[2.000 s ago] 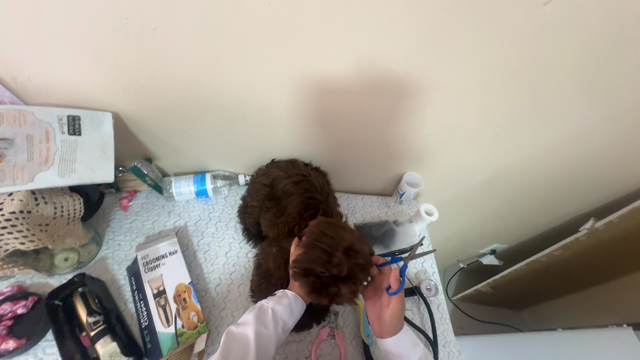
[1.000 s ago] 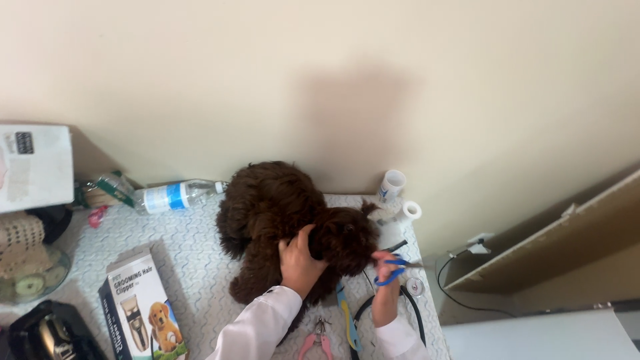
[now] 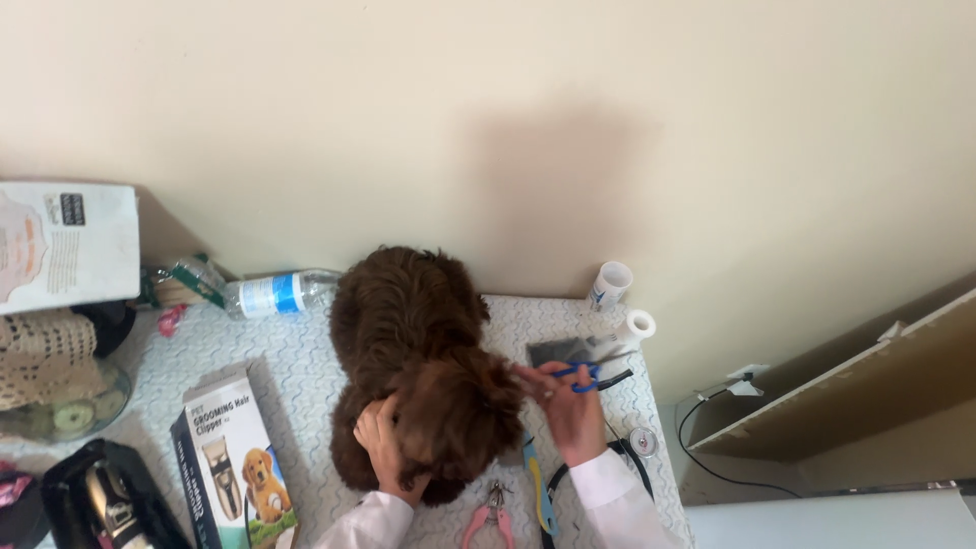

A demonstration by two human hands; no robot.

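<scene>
A curly brown dog [image 3: 412, 328] lies on the patterned table cover, its head turned toward the lower right. Under its jaw and neck, my left hand [image 3: 383, 446] rests in the fur, partly hidden by the head. My right hand [image 3: 568, 408] has blue-handled scissors [image 3: 577, 375] looped on its fingers, the blades pointing right, away from the dog. Its fingertips touch or nearly touch the fur on the right side of the head. Just below lie a blue and yellow grooming tool [image 3: 540, 488] and pink-handled nail clippers [image 3: 492, 518].
A clipper box [image 3: 232, 465], a cased hair clipper [image 3: 110, 496] and a plastic bottle [image 3: 271, 296] are at the left. White containers [image 3: 612, 286], a black stethoscope [image 3: 643, 442] and the table's right edge [image 3: 663, 465] are at the right. The wall [image 3: 381, 152] rises behind.
The dog's head has shifted under my left hand, which has moved from atop the neck to beneath the jaw. The scissors have swung back, and my right fingers have come to the head fur.
</scene>
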